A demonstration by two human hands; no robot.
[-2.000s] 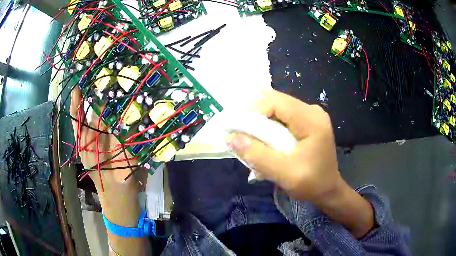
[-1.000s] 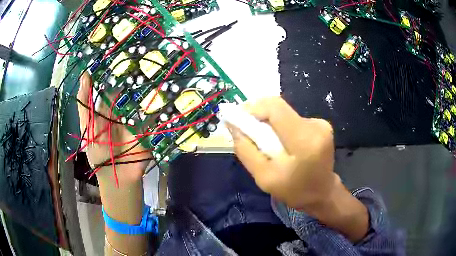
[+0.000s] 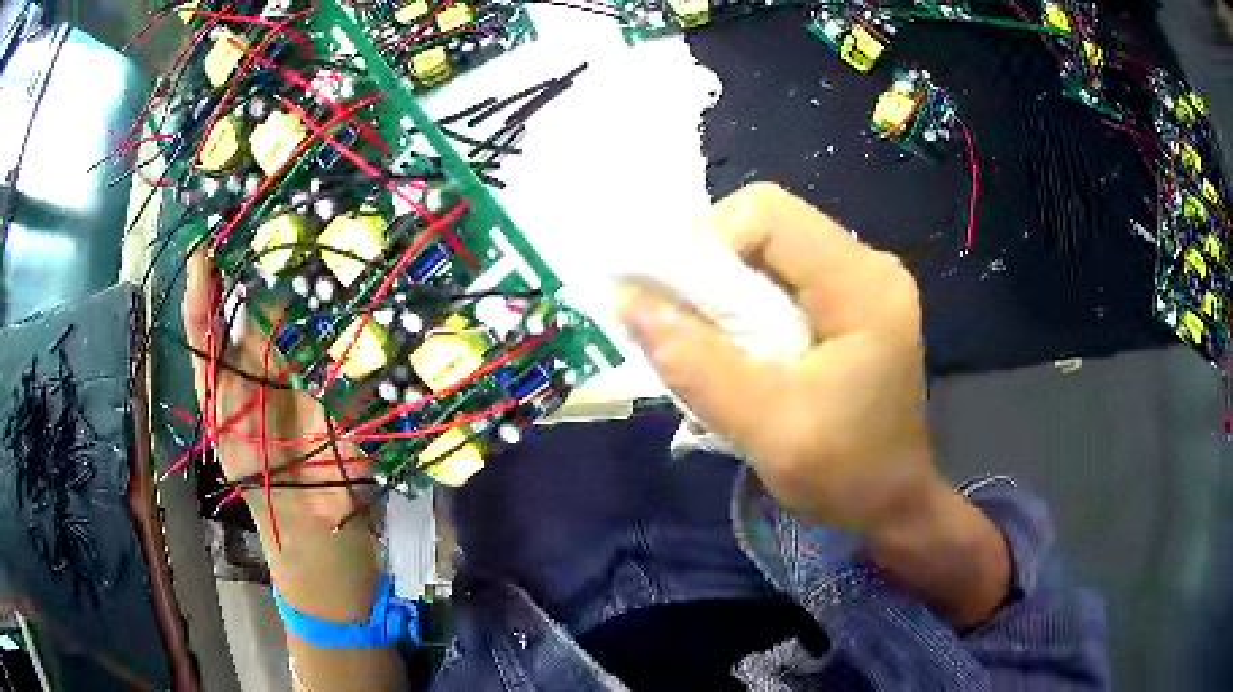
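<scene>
The populated PCB panel (image 3: 354, 245) is held tilted at the left, with yellow transformers, small blue capacitors and round cans in rows. Red and black lead wires hang off its left and lower sides. My left hand (image 3: 271, 392) holds the panel from beneath at its lower left; its fingers are partly hidden by the board and wires. My right hand (image 3: 825, 358) grips a folded white cloth (image 3: 730, 314) just right of the panel's lower right corner. The cloth appears apart from the panel and blends with the white sheet behind it.
The white sheet (image 3: 595, 149) has black sticks (image 3: 534, 102) on it. A black mat (image 3: 811, 149) carries a single board (image 3: 909, 114) with a red wire, and white specks. More panels line the back and right (image 3: 1190, 230). A dark tray (image 3: 95, 595) with black pieces is at far left.
Compared with one second ago, my right hand and cloth have drawn back from the panel's edge parts. The panel appears slightly further left, but the whole view has also shifted.
</scene>
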